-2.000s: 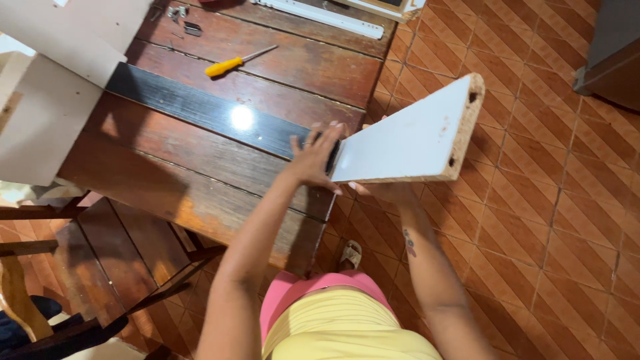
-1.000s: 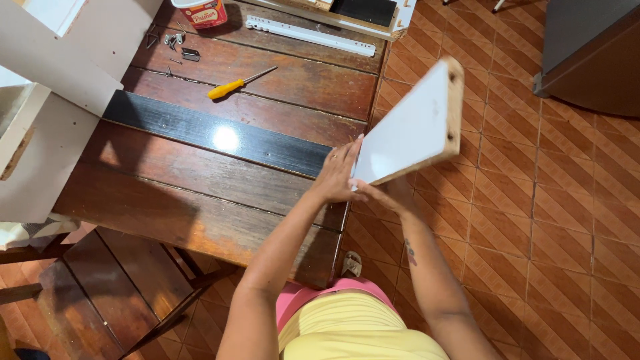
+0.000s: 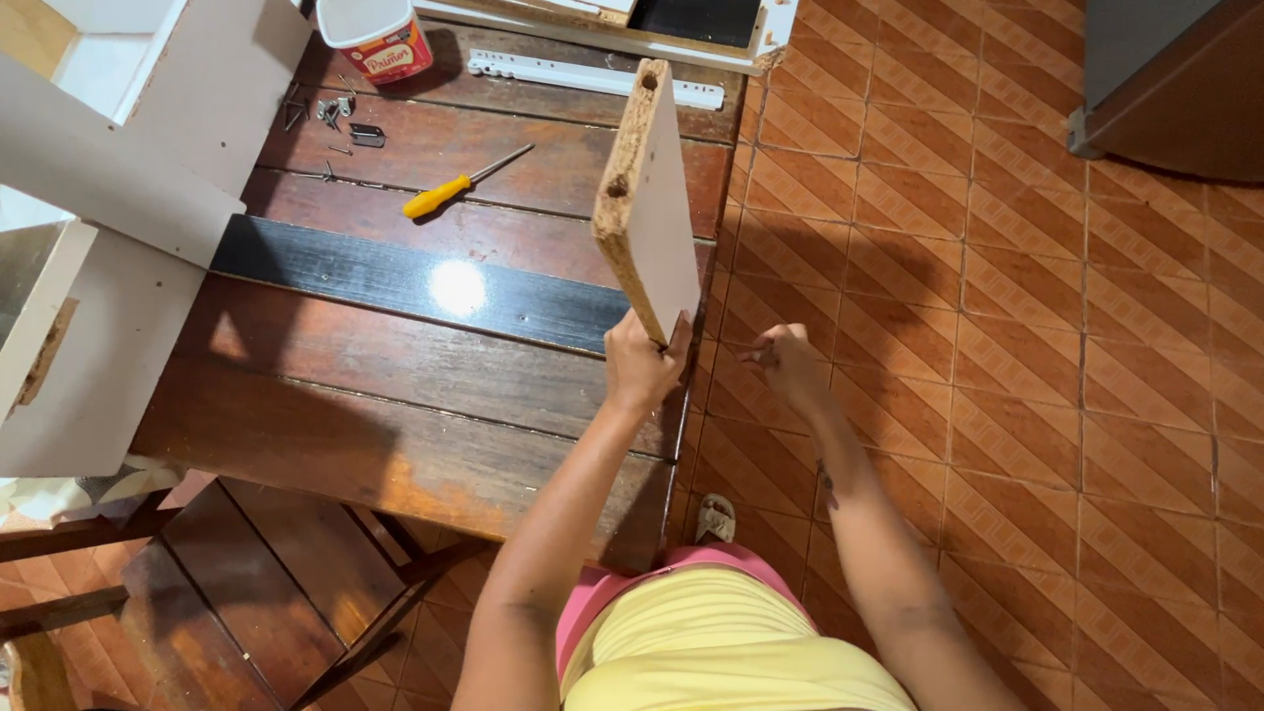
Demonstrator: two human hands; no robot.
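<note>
My left hand (image 3: 642, 365) grips the lower end of a white particleboard panel (image 3: 667, 207), which stands up at the table's right edge with two holes in its raw end. Beneath and left of it, a black strip board (image 3: 395, 276) lies across the planks. To the right, over the floor, my right hand (image 3: 785, 365) is off the panel with its fingers curled; whether it holds anything small cannot be told. A yellow-handled screwdriver (image 3: 439, 197) lies beyond the black board.
On the wooden table (image 3: 474, 425) are a metal drawer slide (image 3: 592, 79), a plastic tub (image 3: 380, 44) and loose screws and fittings (image 3: 336, 111). White cabinet parts (image 3: 118, 178) stand at the left. A wooden chair (image 3: 267, 583) is at the lower left.
The panel has swung from leaning out over the floor to standing at the table edge. My right hand, earlier at the panel, has let go and moved right.
</note>
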